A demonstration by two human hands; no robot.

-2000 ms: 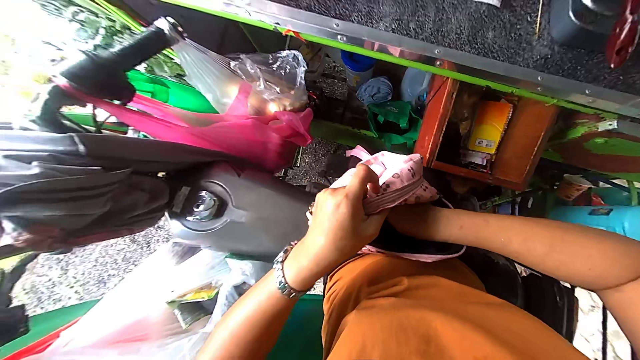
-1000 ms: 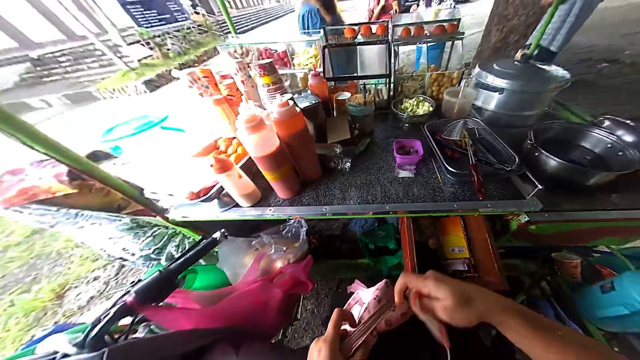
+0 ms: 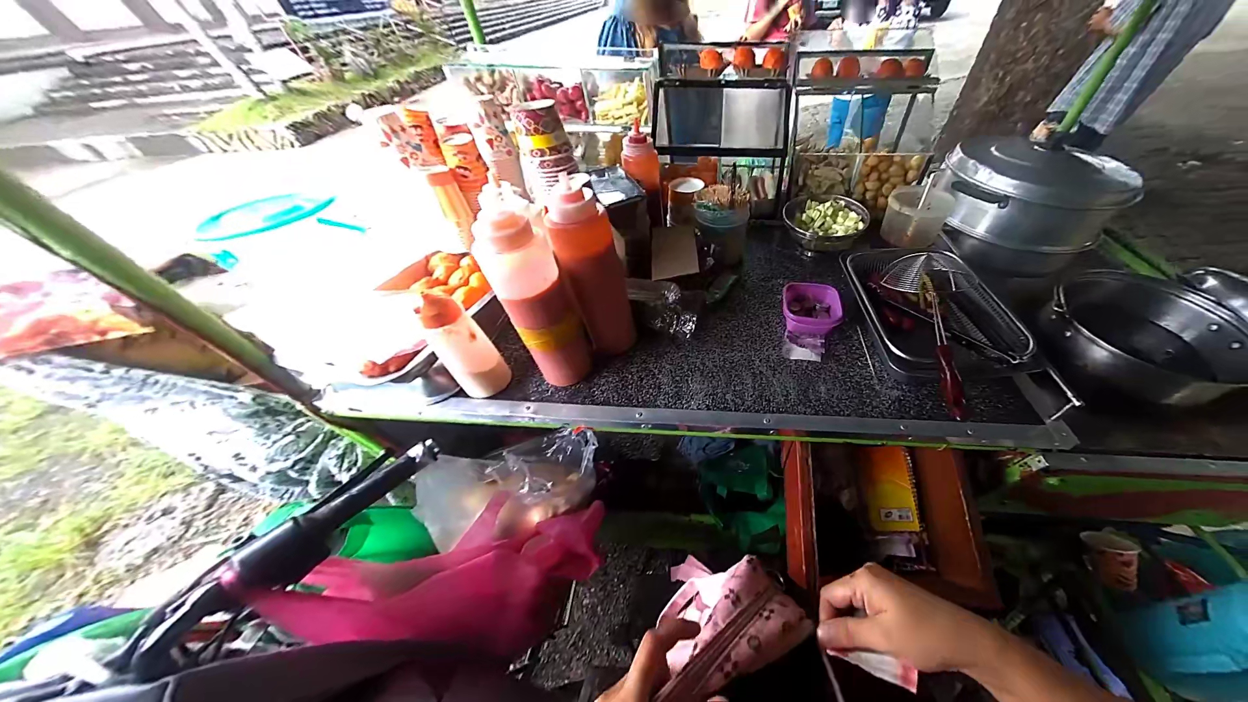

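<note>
My left hand (image 3: 655, 665), at the bottom centre, grips a pink patterned zippered pouch (image 3: 746, 624), tilted, with its zip running along it. Just right of the pouch, my right hand (image 3: 882, 619) pinches a pinkish slip, perhaps a banknote (image 3: 882, 669), between thumb and fingers. Beyond my right hand an open wooden drawer (image 3: 799, 517) holds a yellow spiral notebook (image 3: 889, 487). The inside of the pouch cannot be seen.
On the speckled countertop (image 3: 721, 380) stand sauce bottles (image 3: 541, 302), a purple tub (image 3: 811, 304), a black tray (image 3: 975, 341) and a metal pot (image 3: 1038, 190). A handlebar (image 3: 302, 531) with a pink bag (image 3: 458, 595) lies left. People stand beyond the display racks.
The view has swung up from my lap to the counter. My hands were together at the pouch two seconds ago; my right hand is now apart from it, holding the slip.
</note>
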